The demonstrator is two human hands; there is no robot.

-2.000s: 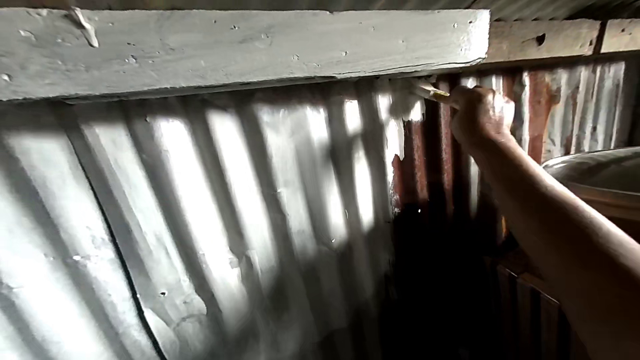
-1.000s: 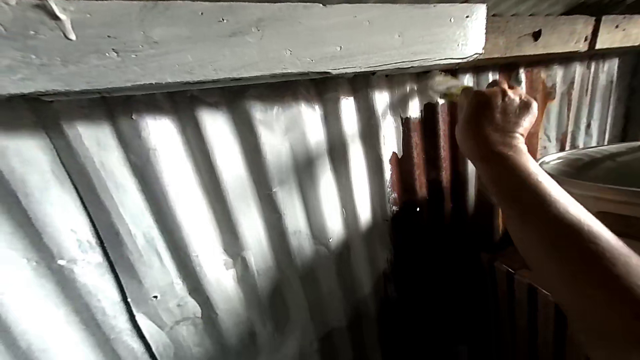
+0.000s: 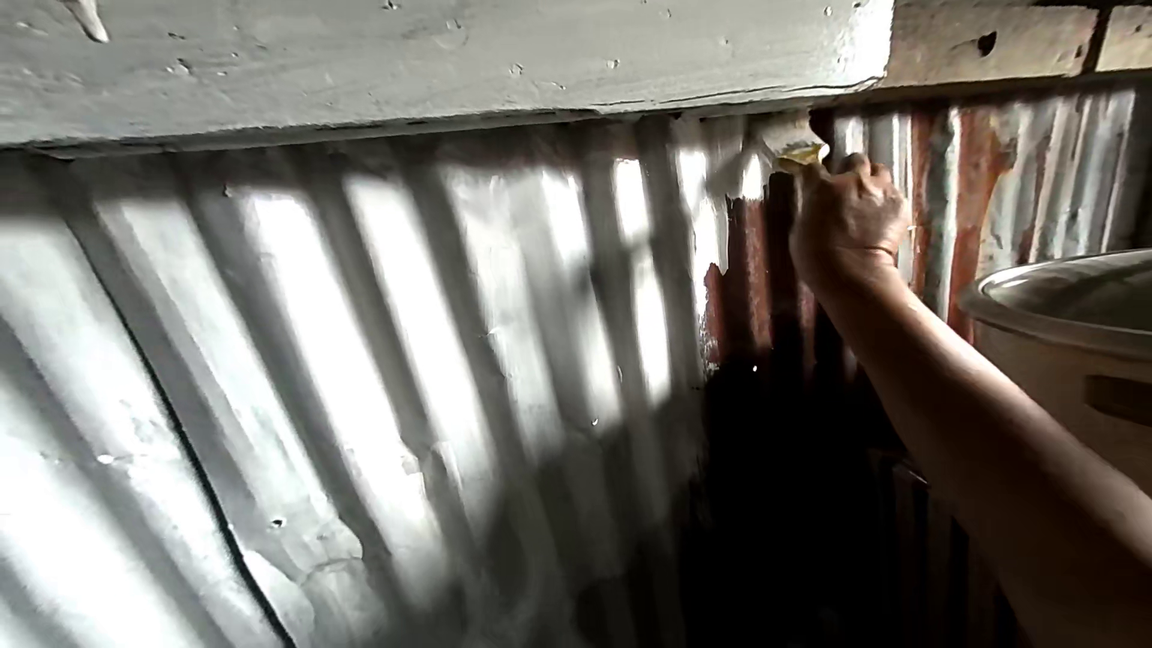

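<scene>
My right hand [image 3: 850, 211] is closed around a paintbrush [image 3: 796, 151] with pale paint on its bristles. The bristles meet the corrugated metal wall [image 3: 504, 270] just under the beam, near the edge of the painted area. Left of the brush the metal is coated whitish grey; below and right of it, bare rusty red-brown ribs [image 3: 751, 270] show. The wooden beam [image 3: 450, 63] above is painted light grey up to a sharp end, and bare wood [image 3: 999, 45] continues to its right. My left hand is not in the picture.
A large round metal vessel [image 3: 1062, 328] with a wide rim stands at the right, beside my forearm. Deep shadow covers the lower wall in the middle. A dark seam [image 3: 193, 450] runs down the painted sheets at the left. The beam juts out above the brush.
The brush and my right hand have shifted slightly against the wall below the beam. Whitish paint shows at the top of the rusty ribs. The grip on the brush stays the same.
</scene>
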